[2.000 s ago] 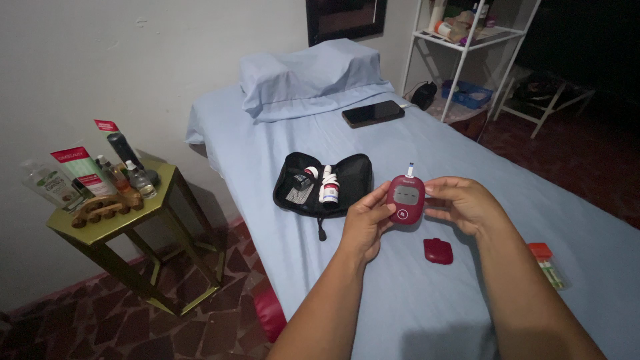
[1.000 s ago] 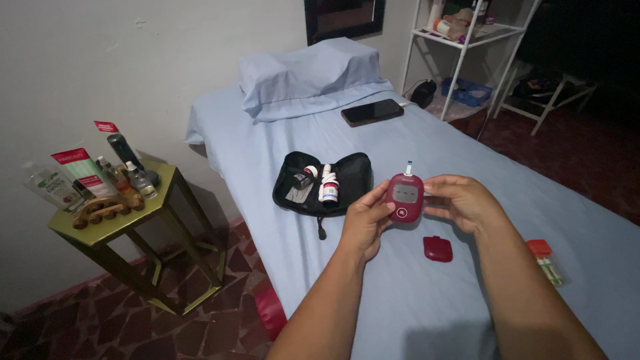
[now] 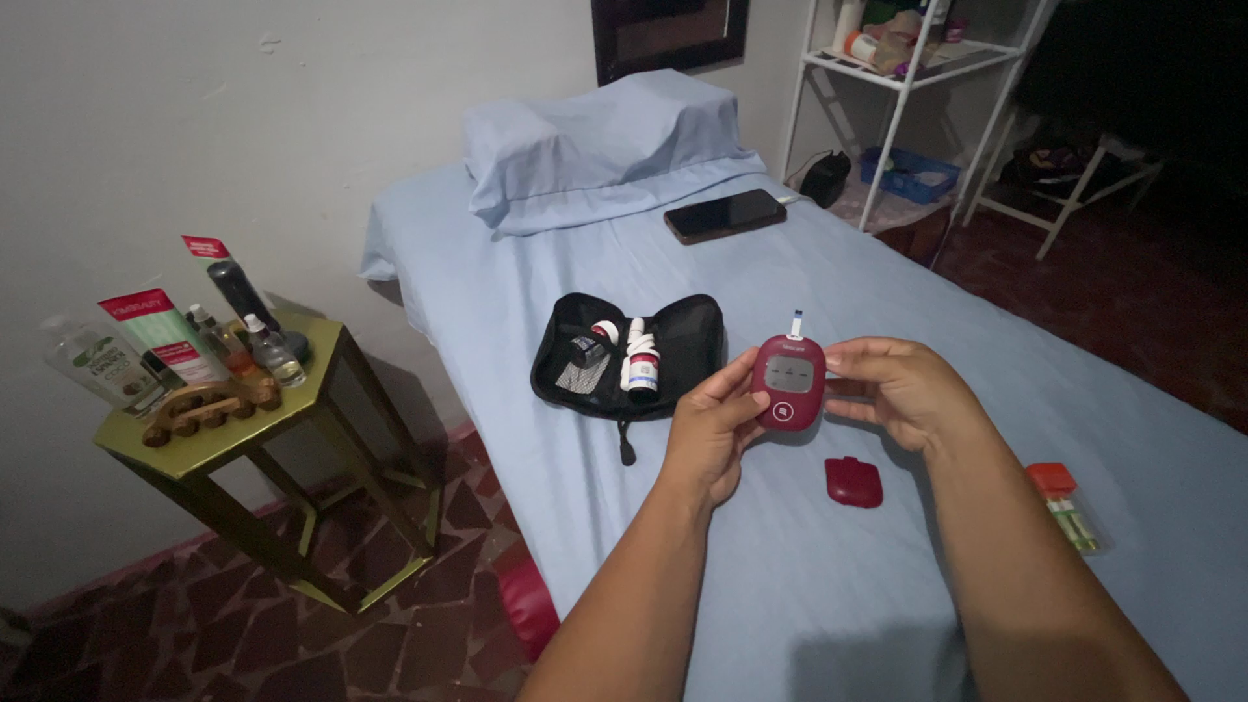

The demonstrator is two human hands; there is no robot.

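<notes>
My left hand (image 3: 717,424) grips the lower left side of a dark red blood glucose meter (image 3: 790,383), its screen facing me. A test strip (image 3: 797,325) stands upright out of the meter's top. My right hand (image 3: 892,385) is at the meter's right edge, fingertips touching or nearly touching it; which one I cannot tell. Below the meter a dark red cover (image 3: 853,483) lies on the blue sheet. Left of my hands an unzipped black case (image 3: 697,341) holds a white strip vial (image 3: 643,372), a white pen-shaped item and a dark small bottle (image 3: 588,349).
A clear container with an orange lid (image 3: 1051,478) lies beside my right forearm. A smartphone (image 3: 726,215) rests near the covered pillow (image 3: 604,136). A gold side table (image 3: 224,429) with bottles, tubes and a wooden massager (image 3: 214,405) stands at left; a white shelf (image 3: 907,83) stands behind.
</notes>
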